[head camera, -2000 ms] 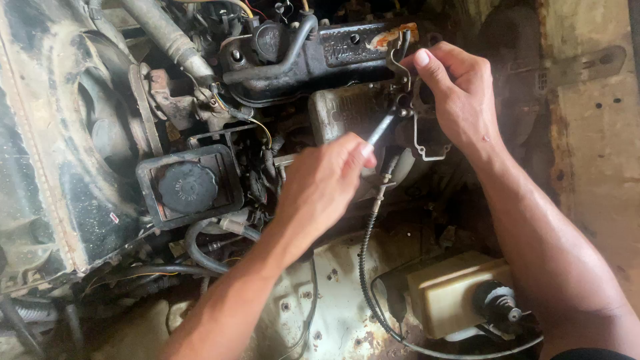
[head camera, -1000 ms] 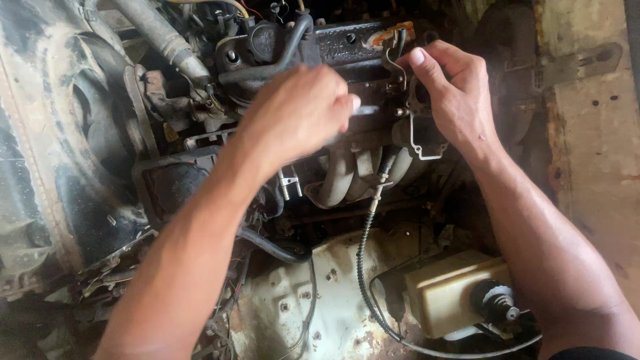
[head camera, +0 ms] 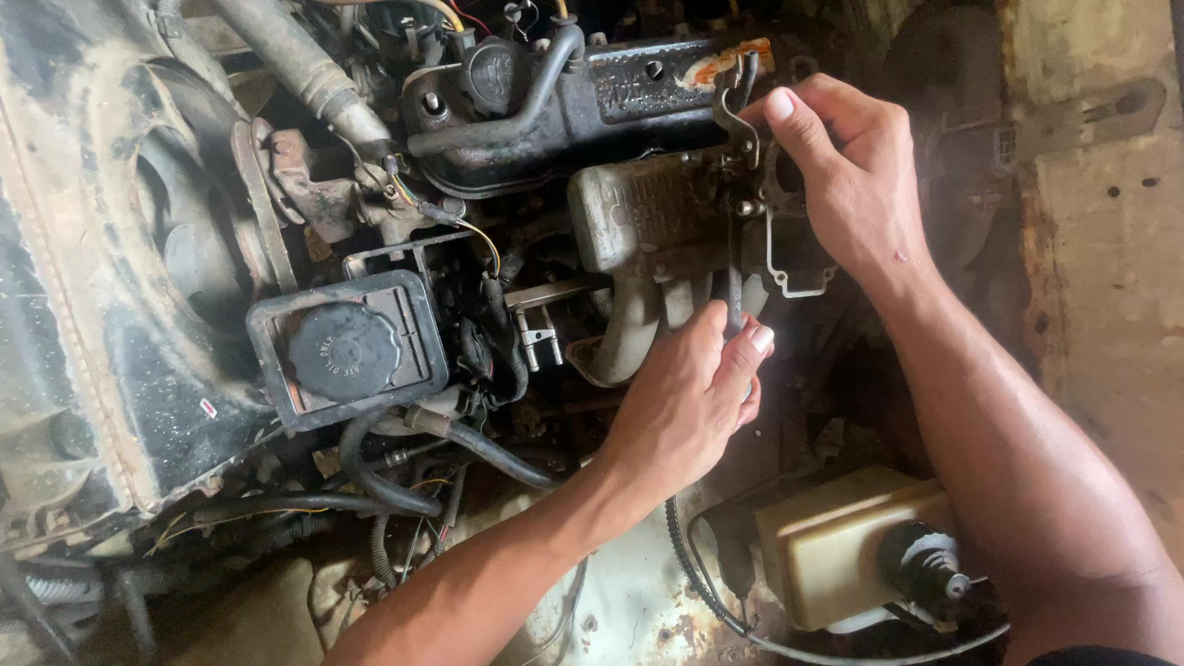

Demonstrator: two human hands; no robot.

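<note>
My left hand [head camera: 689, 393] is closed around the lower end of a slim metal tool or rod [head camera: 735, 268], whose kind I cannot tell; it runs up toward a bolt beside the intake manifold [head camera: 638, 217]. My right hand [head camera: 846, 176] has thumb and forefinger at a curved metal bracket [head camera: 740, 129], by the end of the black valve cover [head camera: 592, 88]. Whether the fingers pinch the bracket is hard to see. Below the right hand, a thin metal gasket [head camera: 786, 291] hangs at the manifold's end.
A power steering fluid reservoir with a black cap [head camera: 344, 351] stands at left, near the fan shroud [head camera: 120, 277]. Rubber hoses [head camera: 490, 455] and wires run below it. A yellowed plastic brake fluid reservoir [head camera: 832, 546] sits at lower right, beside a cable. Rusty bodywork [head camera: 1101, 277] borders the right.
My left hand has moved right and down from its place over the engine a second ago, uncovering the black-capped reservoir. The right hand has stayed by the bracket.
</note>
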